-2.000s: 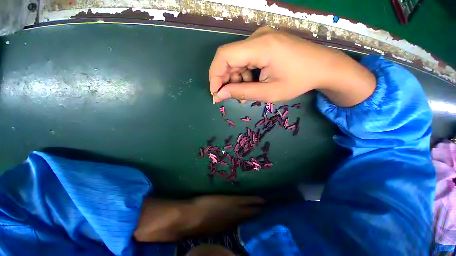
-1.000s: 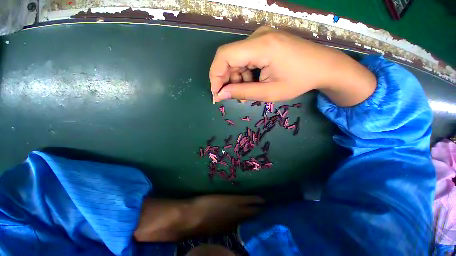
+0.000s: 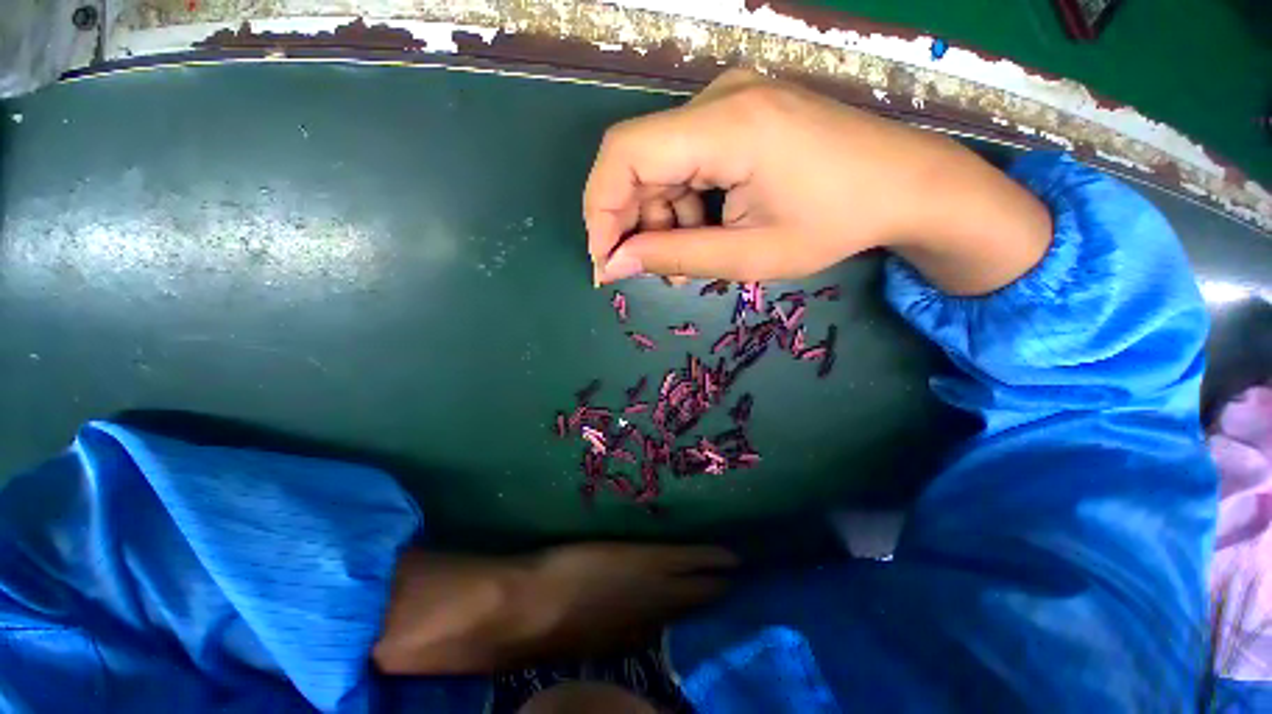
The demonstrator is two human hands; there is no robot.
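Observation:
A loose pile of tiny dark red side keys (image 3: pixel 684 398) lies on the dark green bench top (image 3: pixel 349 335). My right hand (image 3: pixel 614 265) is above the pile's upper left, with thumb and forefinger pinched together. A tiny dark spot shows between these fingertips; whether it is a side key cannot be told. The other fingers are curled. My left hand (image 3: pixel 614 593) lies in shadow at the bench's near edge, below the pile, fingers pointing right. Its fingers are not clear and no part shows in it.
An edge strip (image 3: pixel 558 59) with peeling white covering runs along the bench's far side. Beyond it, on the green belt (image 3: pixel 963 28), a dark red-rimmed phone housing (image 3: pixel 1085 14) is cut off by the top edge. A metal piece (image 3: pixel 49 42) is at top left. Pink cloth (image 3: pixel 1246 516) shows at right.
The phone housing on the belt has moved left and partly out of the picture at the top. Both hands and the pile have stayed in place.

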